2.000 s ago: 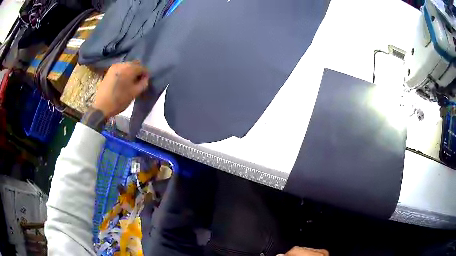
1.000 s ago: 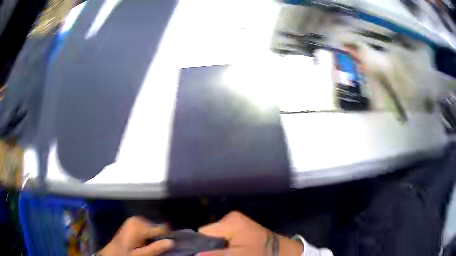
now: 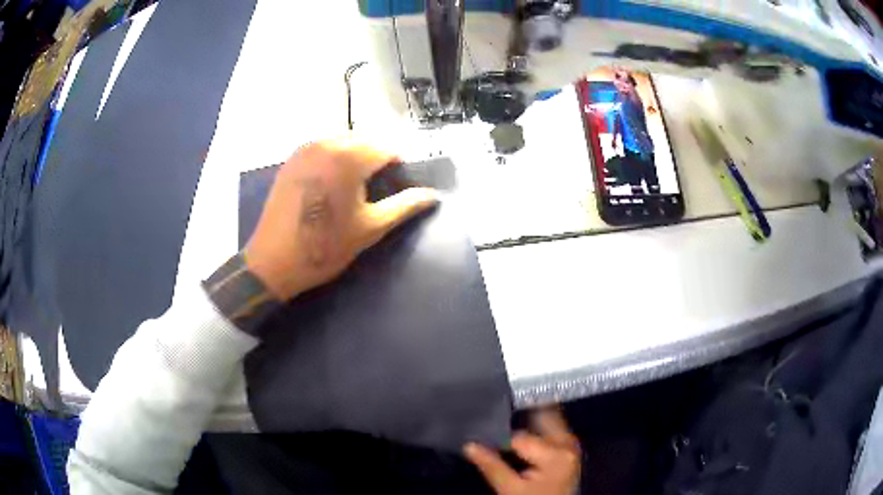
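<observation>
A dark grey cloth panel (image 3: 382, 338) lies on the white table, its top edge just before the presser foot (image 3: 445, 106) and its lower edge over the table's front edge. My left hand (image 3: 319, 218) lies over its upper left part. Thumb and fingers are around a small dark cloth piece (image 3: 421, 176) on the panel's top edge, close to the foot; the fingertips are partly hidden. My right hand (image 3: 542, 459), partly blurred, pinches the panel's lower right corner below the table edge.
Large dark cut panels (image 3: 136, 174) lie at left. A lit smartphone (image 3: 631, 145) lies right of the needle, with yellow-green and blue snips (image 3: 745, 198) beyond it. A blue basket (image 3: 53, 450) is at lower left. Dark cloth with loose threads (image 3: 755, 435) is at lower right.
The view has swung right to the machine. Both hands held a dark piece over the lap; now my left hand is up by the presser foot and my right hand is at the panel's lower corner.
</observation>
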